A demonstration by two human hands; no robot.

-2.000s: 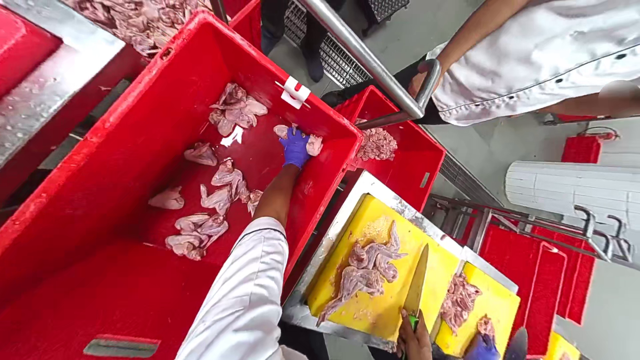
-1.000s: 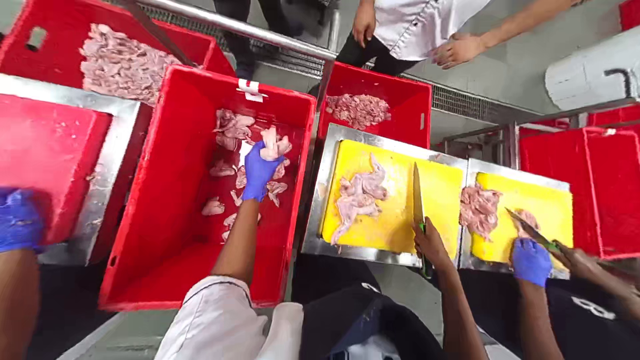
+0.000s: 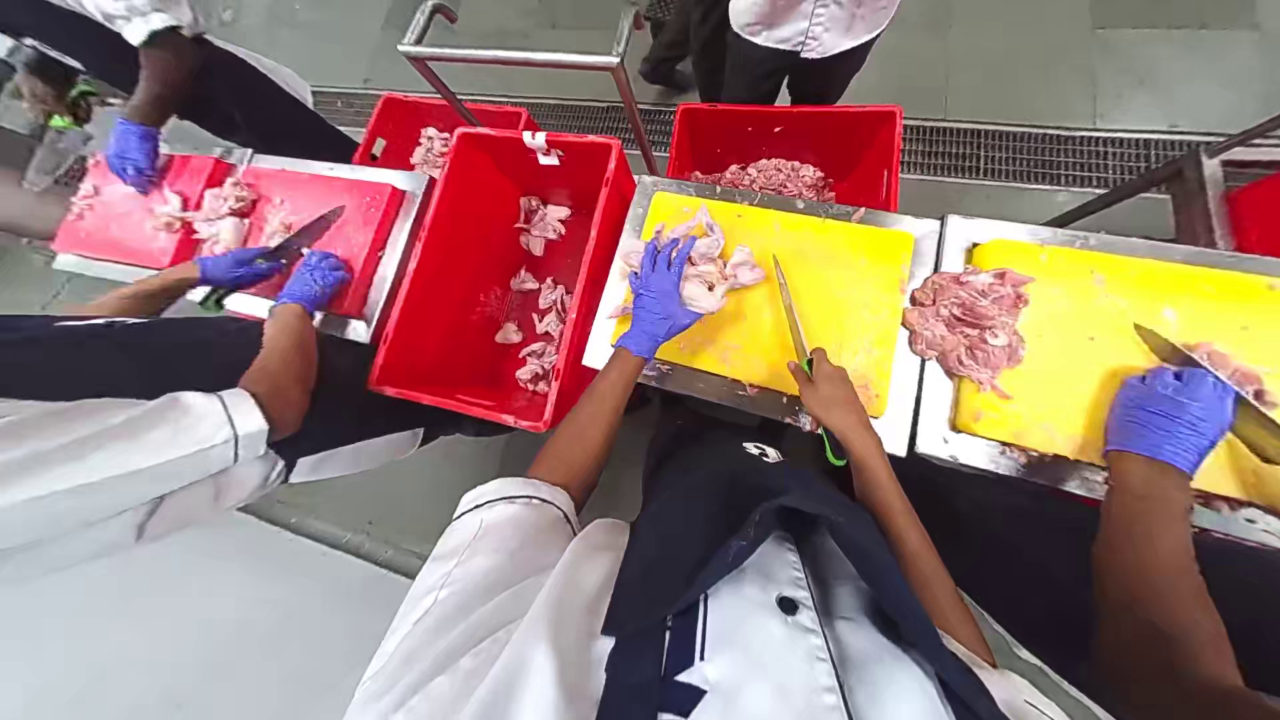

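Observation:
My left hand, in a blue glove, rests with spread fingers on raw chicken pieces at the left part of a yellow cutting board. Whether its fingers grip a piece cannot be told. My right hand, ungloved, is closed round the handle of a kitchen knife with some green on it; the blade lies over the board, right of the chicken, pointing away from me. Left of the board stands a deep red plastic crate with several chicken pieces inside.
Co-workers cut meat on both sides: one at a red board on the left, another at a second yellow board with a pile of meat on the right. A red crate of meat and a metal rail stand beyond.
My left hand has moved right, from inside the red crate to the yellow board, where more chicken pieces now lie. My right hand still holds the knife. The view has swung.

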